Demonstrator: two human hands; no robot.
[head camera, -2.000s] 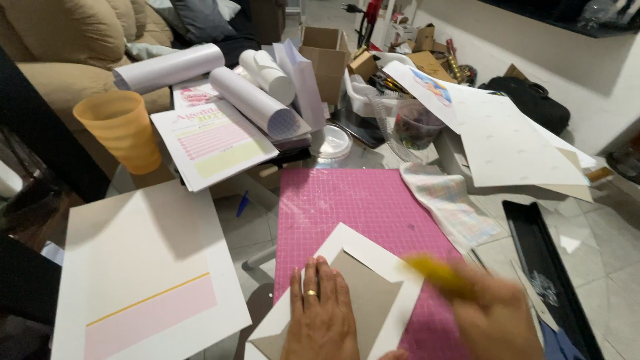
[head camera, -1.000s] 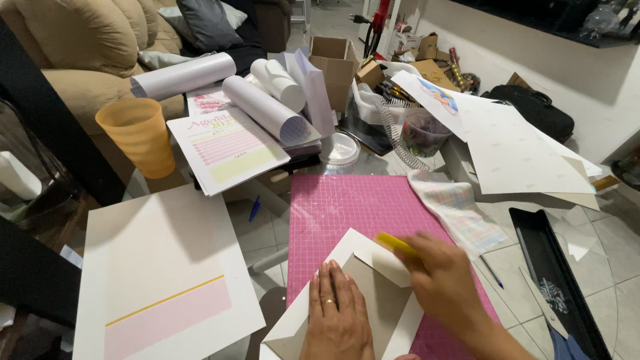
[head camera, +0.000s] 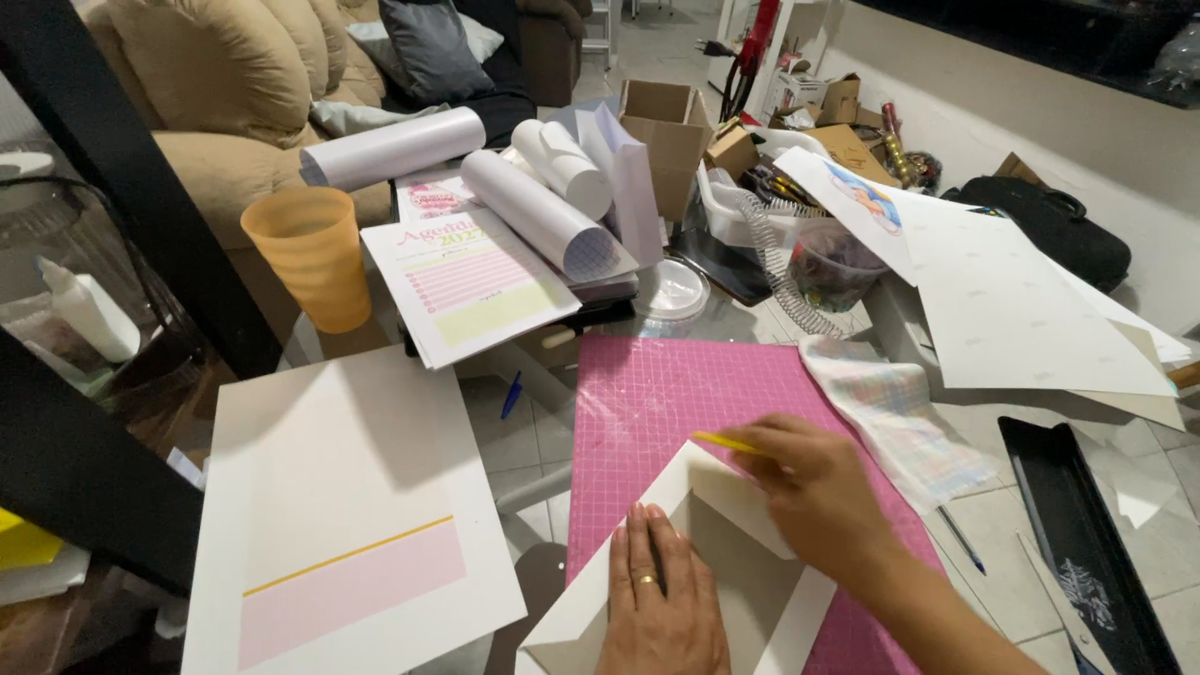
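Observation:
My left hand (head camera: 661, 595), with a ring on one finger, lies flat on a grey-beige board (head camera: 741, 581) bordered by white paper. My right hand (head camera: 806, 487) grips a thin yellow tool (head camera: 727, 442) near the top corner of the white paper (head camera: 741, 497), whose upper right edge is folded over the board. The tool's kind cannot be told, and my fingers hide part of it. Board and paper rest on a pink gridded cutting mat (head camera: 684, 384). Left of the mat lies a white sheet with a pink panel and an orange line (head camera: 352, 516).
An orange plastic cup (head camera: 309, 258), printed sheets (head camera: 469, 281) and paper rolls (head camera: 544, 216) stand behind. A cloth (head camera: 891, 412), a pen (head camera: 961, 539), scissors (head camera: 1064, 600) and a black tray (head camera: 1087, 544) lie at the right. A blue pen (head camera: 511, 395) is left of the mat.
The upper right flap of white paper is folded over the board more than two seconds ago. My right hand, holding the yellow tool, has moved to the top corner. My left hand stays on the board.

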